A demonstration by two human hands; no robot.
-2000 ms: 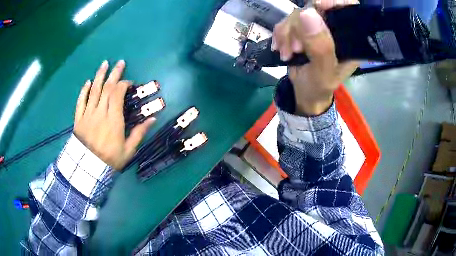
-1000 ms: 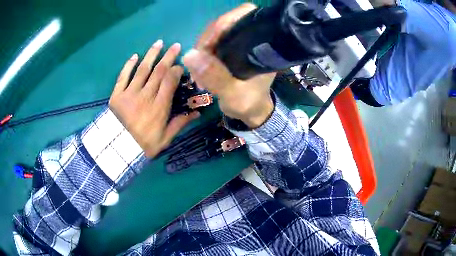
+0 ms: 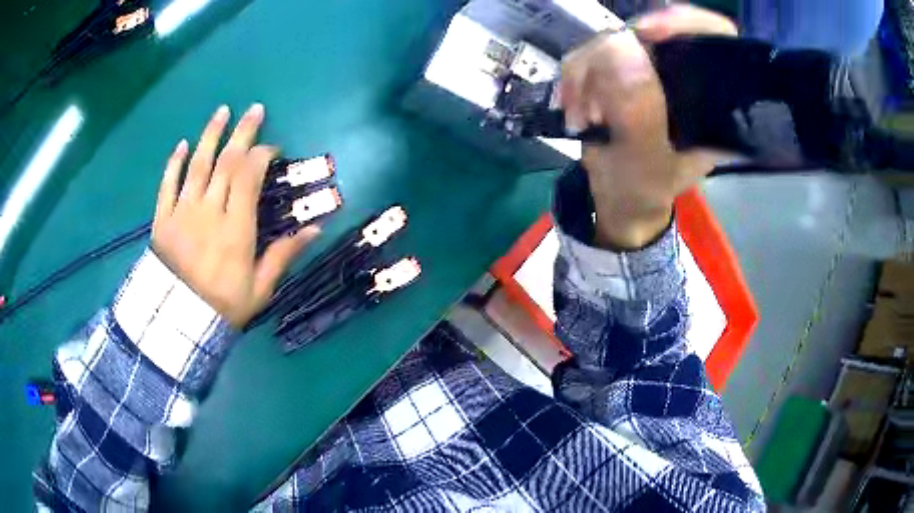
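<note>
My left hand (image 3: 208, 228) lies on the bench over a pair of black connector housings (image 3: 273, 212) and holds them between thumb and fingers. Their two pale, shiny terminals (image 3: 317, 204) stick out to the right. A second black pair (image 3: 319, 307) lies beside it, with terminals (image 3: 397, 275) at its right end. My right hand (image 3: 626, 120) grips the black electric screwdriver (image 3: 752, 100), slightly blurred. Its front end is at the metal pick-up point of the screw feeder (image 3: 456, 65). The bit tip and any screw cannot be made out.
Another black assembly with a copper tip (image 3: 130, 20) lies at the upper left. A blue-red wire end (image 3: 40, 394) lies by my left sleeve. An orange-red rimmed tray (image 3: 737, 311) is under my right forearm. Blue clothing of a person shows at top right; cartons (image 3: 887, 311) stand right.
One second ago the screwdriver was over the left-hand pair's terminals; it has moved up and right to the feeder. My left hand stays on the housings. The copper-tipped assembly at upper left now shows.
</note>
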